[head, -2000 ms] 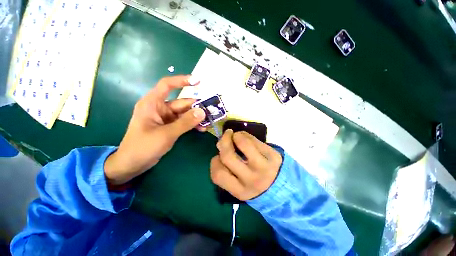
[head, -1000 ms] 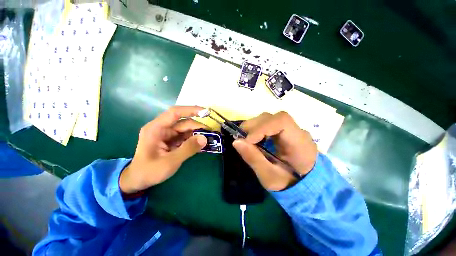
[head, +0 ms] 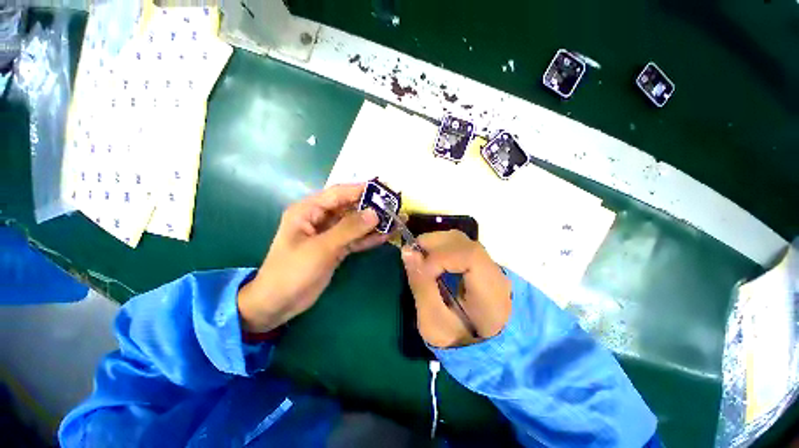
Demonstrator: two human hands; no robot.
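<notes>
My left hand (head: 307, 254) holds a watch housing (head: 380, 206) by its edges, with the thumb at its lower left and the dark inside facing up. My right hand (head: 460, 284) holds grey tweezers (head: 453, 302), whose tips reach into the housing. Whether the tips hold an adhesive piece is too small to tell. Two more housings, one upright (head: 454, 138) and one tilted (head: 505, 155), lie at the far edge of the pale adhesive sheet (head: 534, 214). The black smartphone (head: 416, 328) lies partly hidden under my right hand.
Spare adhesive sheets (head: 140, 122) lie at left beside a clear bag (head: 48, 131). Another plastic bag (head: 764, 350) is at right. A worn white rail (head: 604, 157) crosses the bench, with two housings (head: 564, 73) beyond it. A white cable (head: 434, 398) leaves the phone.
The tweezers have moved from my left fingertip, where a white piece showed, to inside the housing. My left hand has raised and turned the housing. The whole view has shifted slightly.
</notes>
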